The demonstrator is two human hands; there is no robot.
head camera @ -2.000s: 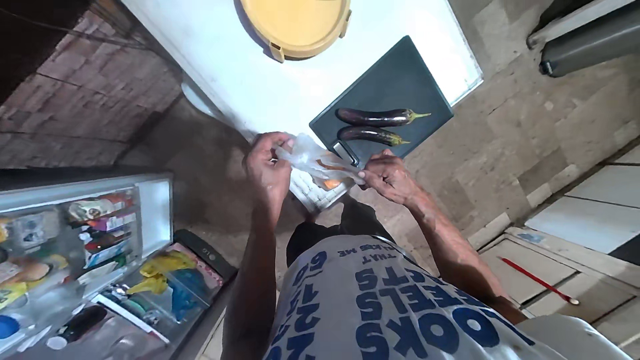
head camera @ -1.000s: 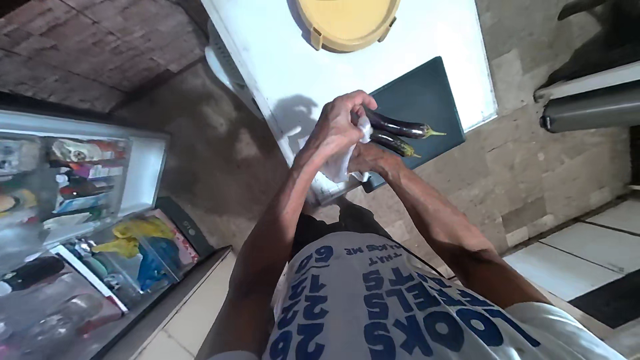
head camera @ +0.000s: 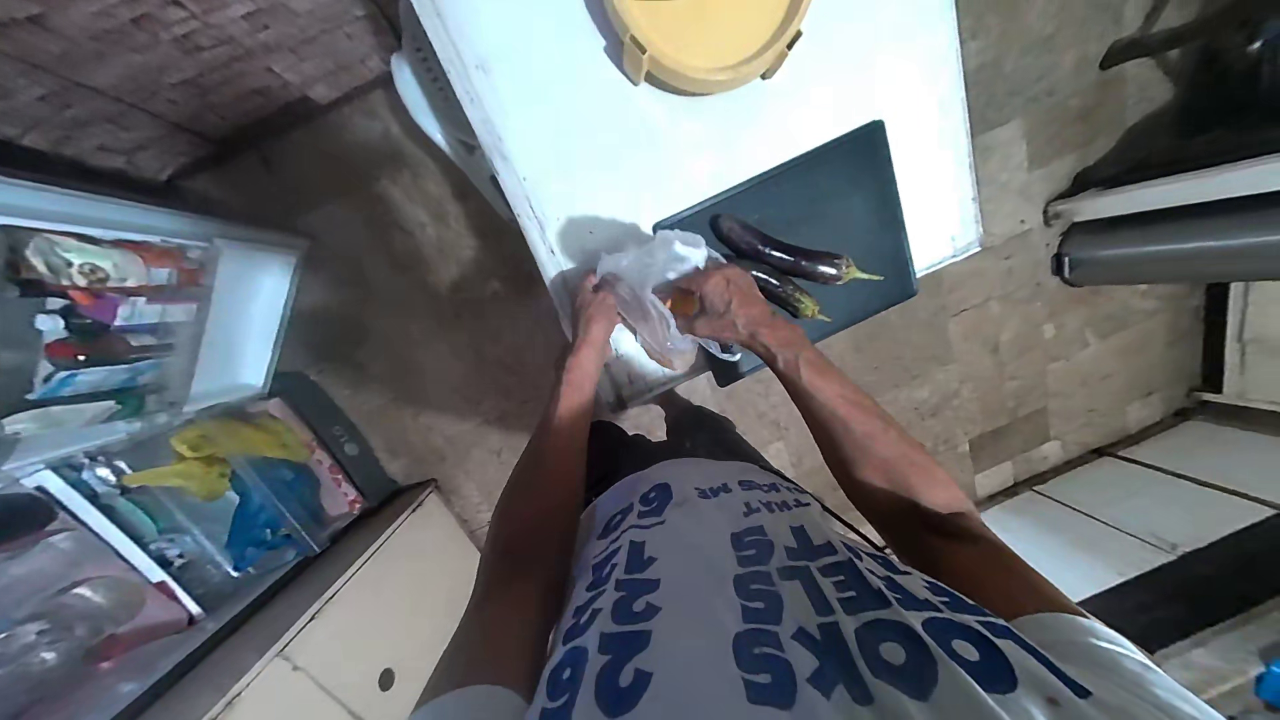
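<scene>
A clear plastic bag [head camera: 650, 290] is between my hands over the near corner of the white table [head camera: 580, 150]. My left hand [head camera: 597, 312] grips the bag's left side. My right hand [head camera: 725, 303] is at the bag's right side, its fingers closed on a small orange item [head camera: 683, 302] that I cannot identify. Two eggplants lie side by side on a dark cutting board [head camera: 830, 190]: the farther eggplant [head camera: 780, 250] shows whole, while the nearer eggplant [head camera: 785, 292] is partly hidden by my right hand. A dark handle part of the board shows below the bag.
A round yellow lid [head camera: 710, 45] with clips rests at the table's far side. To my left an open refrigerator [head camera: 250, 320] holds packets, bottles and bags. A white cabinet [head camera: 370, 610] stands at the lower left. A grey cylindrical object [head camera: 1170, 240] is on the right.
My hands were close together on the bag a second ago; now they are apart, with the bag spread between them. The orange item shows at my right fingers. The eggplants have stayed on the board.
</scene>
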